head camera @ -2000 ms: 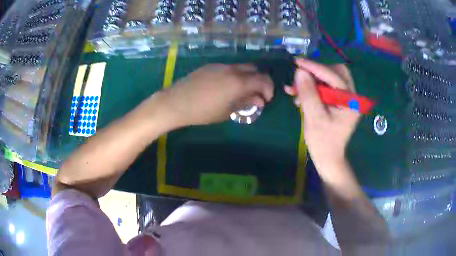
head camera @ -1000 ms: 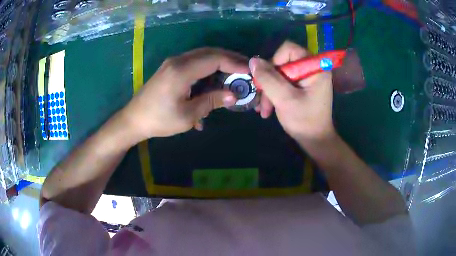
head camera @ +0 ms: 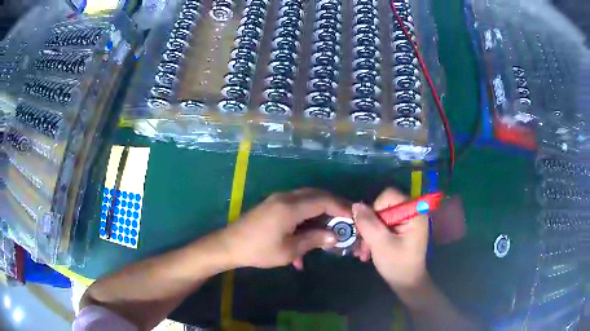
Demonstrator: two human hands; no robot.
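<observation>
My left hand (head camera: 275, 229) holds a round metal part (head camera: 341, 231) by its edge between thumb and fingers, its pale ring and grey centre facing up. My right hand (head camera: 394, 242) grips a red probe (head camera: 409, 211) with a blue dot, and its fingertips meet the right edge of the part. The probe's tip is hidden by the right fingers. Whether a holder is under the part cannot be told.
A clear tray (head camera: 278, 128) with rows of metal parts stands beyond the hands. Side trays stand left (head camera: 61, 174) and right. A blue-dot sticker sheet (head camera: 128, 194) lies left. A loose ring (head camera: 501, 245) and reddish-brown pad (head camera: 449, 220) lie right. A red wire (head camera: 430, 81) crosses the tray.
The hands were apart two seconds ago and came together at the part, with the probe brought to it. Since one second ago the view has shifted, showing more of the far tray.
</observation>
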